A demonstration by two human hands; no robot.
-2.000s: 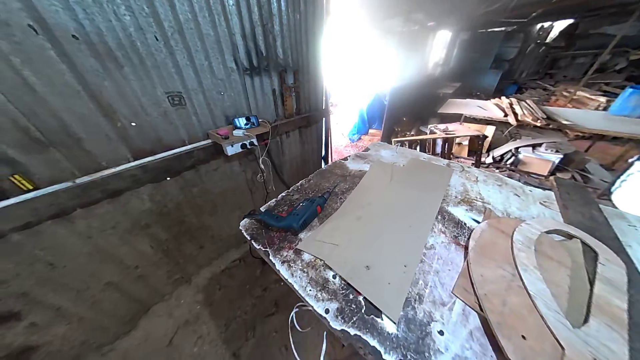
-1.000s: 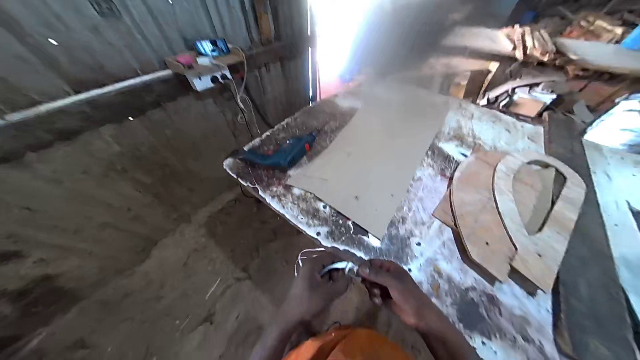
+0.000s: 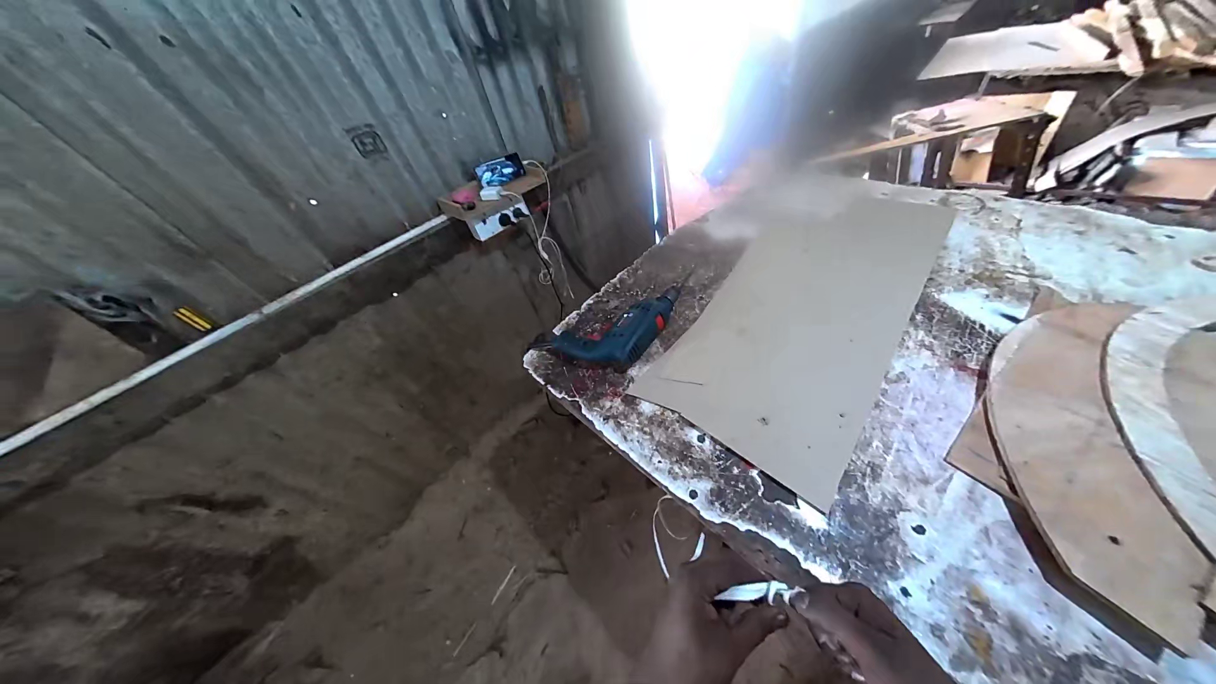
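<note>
My left hand (image 3: 708,622) and my right hand (image 3: 860,632) are close together at the bottom of the view, beside the table's near edge. Between them they pinch a thin white strip (image 3: 755,593) that looks knotted or bunched; its material cannot be told. A loose thin white loop (image 3: 660,537) hangs above my left hand. On the worn table (image 3: 902,560) beyond lies a large pale flat sheet (image 3: 798,332). To its left rests a blue corded power drill (image 3: 617,337), its bit pointing away from me.
Curved plywood pieces (image 3: 1073,408) lie stacked on the table's right. A small wall shelf (image 3: 484,204) holds a phone (image 3: 500,171) above a white socket box (image 3: 499,220). A corrugated metal wall (image 3: 237,123) stands left, with a white pipe (image 3: 285,299) along it. Wood scraps are piled at back right.
Two seconds ago no hands were in view; since one second ago both have stayed together around the white strip. The view has shifted left.
</note>
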